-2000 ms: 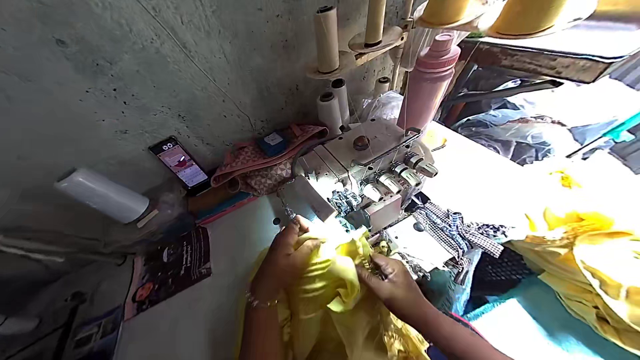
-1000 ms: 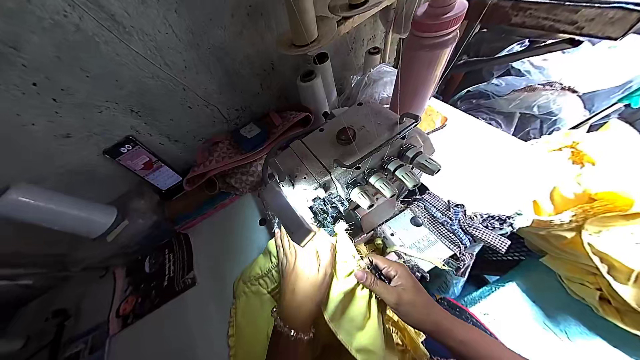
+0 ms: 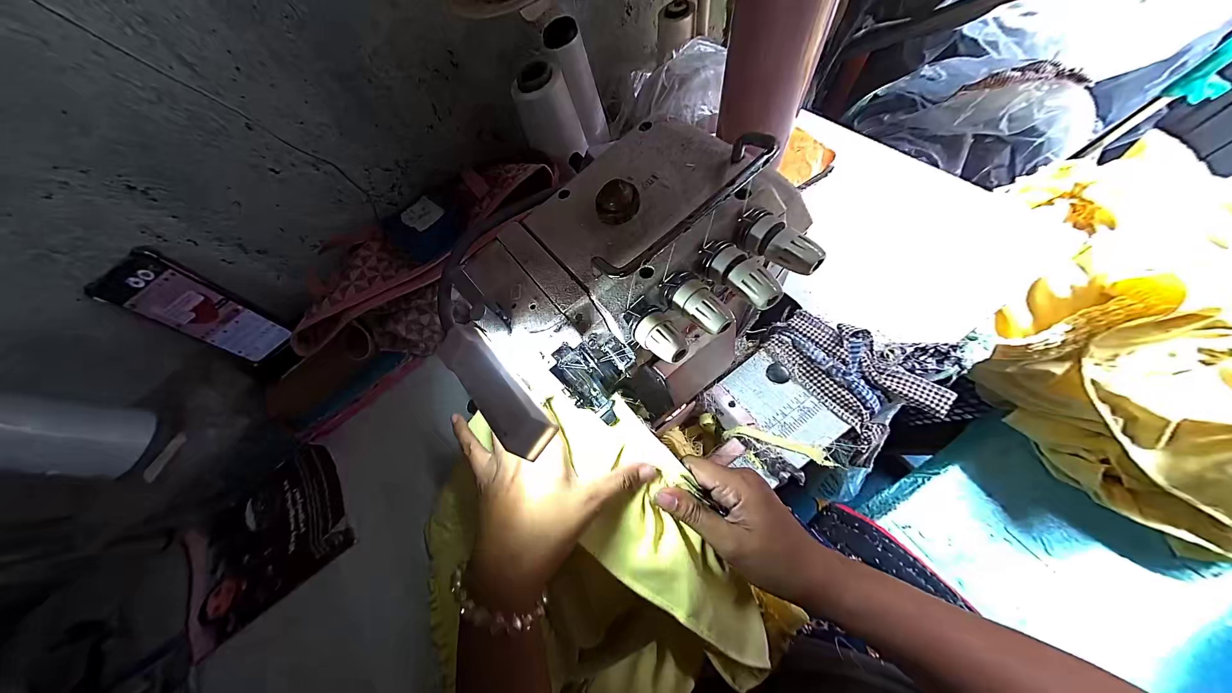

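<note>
Yellow fabric [image 3: 654, 558] lies under the presser foot [image 3: 592, 375] of an overlock sewing machine [image 3: 626, 212] and hangs down toward me. My left hand [image 3: 539, 510], with a beaded bracelet at the wrist, rests flat on the fabric, fingers spread, just below the lit needle area. To its right, my right hand [image 3: 736, 510] pinches the fabric's edge between thumb and fingers; a small dark item shows in that hand, too hidden to name. A lamp head [image 3: 496, 390] shines at the needle. Tension dials [image 3: 698, 303] line the machine's front.
Left of the machine lie a phone [image 3: 192, 308], a patterned pink cloth [image 3: 385, 308], a white roll [image 3: 72, 438] and a dark printed sheet [image 3: 274, 539]. Thread cones [image 3: 549, 111] and a pink bottle [image 3: 770, 67] stand behind. Checked fabric strips [image 3: 857, 371] and piled yellow cloth [image 3: 1136, 385] lie at right.
The view has moved closer to the machine. My left hand has gone from gathering bunched fabric to lying spread on it, and the fabric now lies flatter at the presser foot.
</note>
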